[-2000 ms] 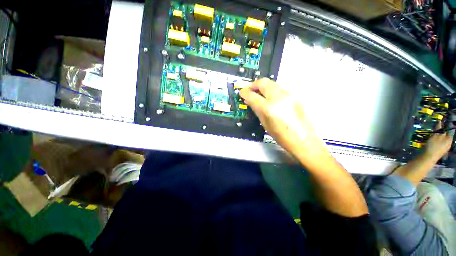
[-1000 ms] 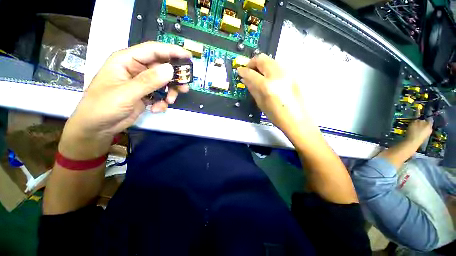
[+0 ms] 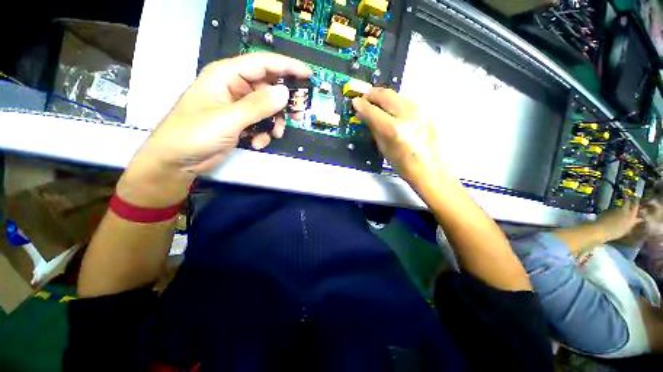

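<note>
My left hand point(image 3: 211, 116), with a red wrist band, grips a dark choke point(image 3: 298, 96) with copper windings between thumb and fingers, over the lower-left boards. Another dark part shows under its fingers. My right hand point(image 3: 385, 120) has its fingertips at the right end of the lower circuit board point(image 3: 334, 91), beside a yellow block point(image 3: 355, 88). Whether it holds a part is hidden by the fingers. The upper board point(image 3: 320, 36) carries yellow blocks and copper-wound chokes. Both boards lie in the black carrier point(image 3: 320, 149).
A bright metal plate point(image 3: 480, 116) lies between the rails right of the carrier. Further right are more populated boards point(image 3: 581, 160) and another person's arm point(image 3: 574, 243). A carton with a clear plastic bag point(image 3: 102, 91) is at the left. The silver front rail point(image 3: 291, 178) runs below the carrier.
My left hand came into view with the choke and has since moved right over the lower board. My right hand stays at that board's right end. The other person's arm has shifted.
</note>
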